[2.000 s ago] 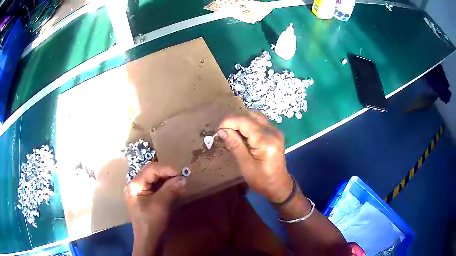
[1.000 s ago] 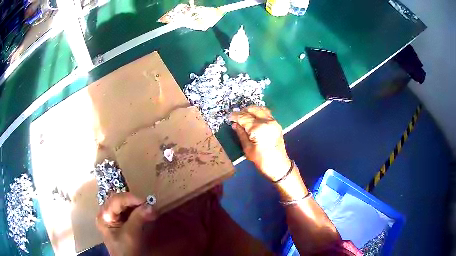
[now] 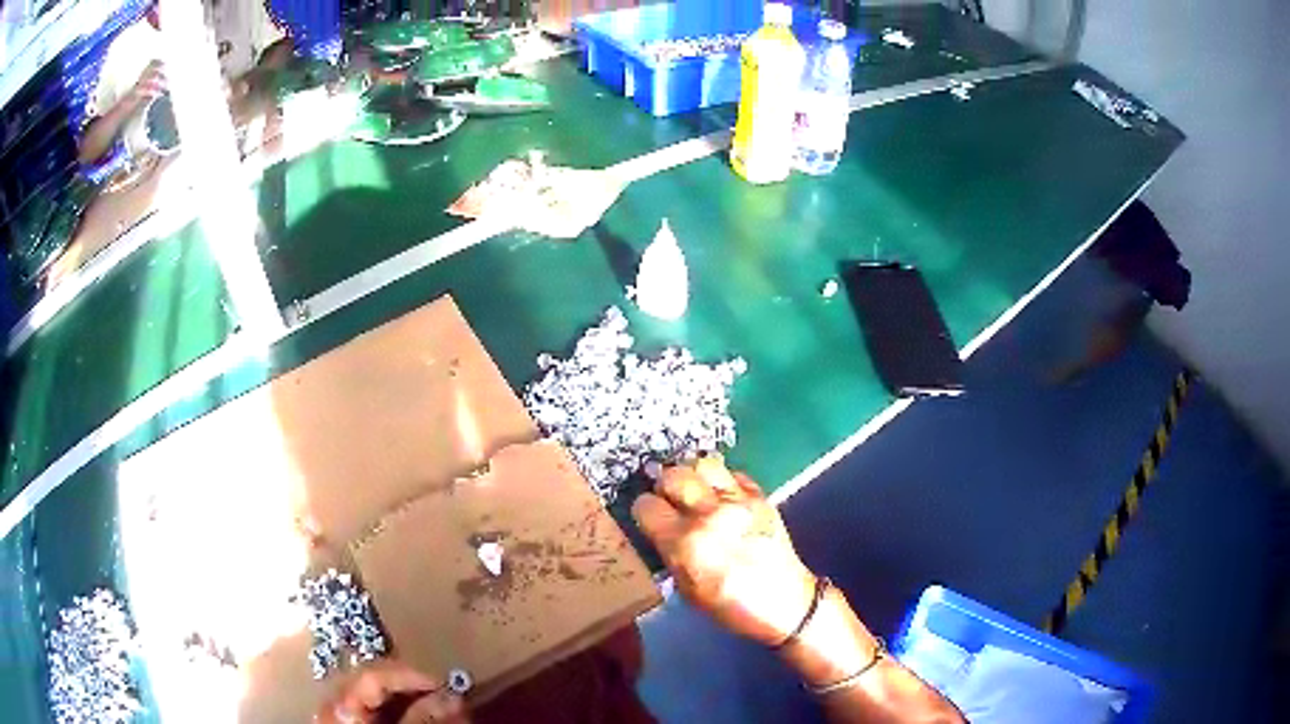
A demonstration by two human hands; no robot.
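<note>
My left hand (image 3: 393,697) is at the bottom edge, partly cut off. Its fingertips hold a small silvery ring part (image 3: 458,682) with a dark centre, at the near edge of the stained cardboard pad (image 3: 425,566). A white blob (image 3: 491,556) lies on the pad amid brown stains. My right hand (image 3: 722,545) reaches to the near edge of the right heap of small whitish-silver parts (image 3: 637,403); its fingertips are among the parts, and whether they hold one cannot be told. A smaller, darker heap (image 3: 340,620) lies left of the pad.
A white dropper bottle (image 3: 662,275) stands behind the right heap. A phone (image 3: 901,328) lies near the right edge. Yellow (image 3: 765,99) and clear (image 3: 822,106) bottles stand farther back, beside a blue bin (image 3: 658,64). Another pale heap (image 3: 94,662) is far left. A person is at upper left.
My right hand has moved from over the pad to the right heap and stays there. My left hand still holds the ring. The view has tilted up, showing the bottles and far bin.
</note>
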